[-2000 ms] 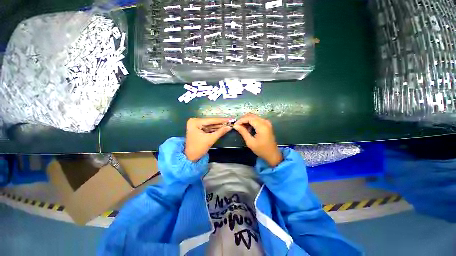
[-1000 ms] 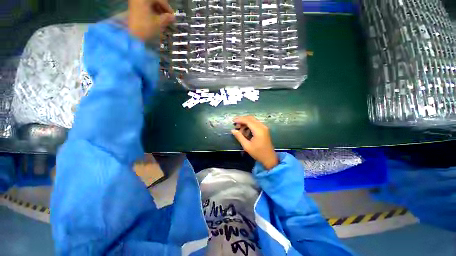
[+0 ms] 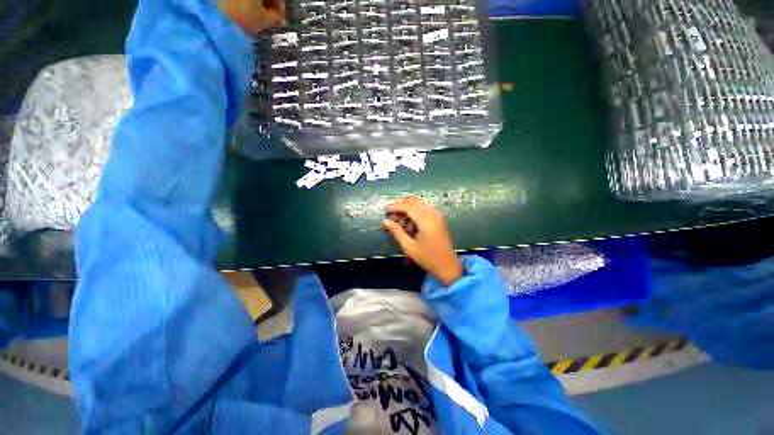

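Note:
The clear blister tray (image 3: 390, 136) lies at the top centre with rows of pockets holding slim white-and-dark parts. My left hand (image 3: 255, 12) is at the tray's upper left corner, cut off by the top edge; its fingertips are too small and blurred to tell what they hold. My right hand (image 3: 422, 234) rests low over the bench near its front edge, fingers curled, with something dark between thumb and fingers that I cannot make out. A small pile of white pieces (image 3: 365, 165) lies just in front of the tray.
A clear bag (image 3: 64, 140) bulges at the left, partly behind my left sleeve. Stacked filled trays (image 3: 692, 110) stand at the right. A blue bin (image 3: 586, 293) with a silvery bag is below the bench at the right. A brown box (image 3: 246, 293) shows below left.
My left hand has left my right hand and moved up to the tray's upper left. My right hand has stayed near the bench front. The view has shifted slightly.

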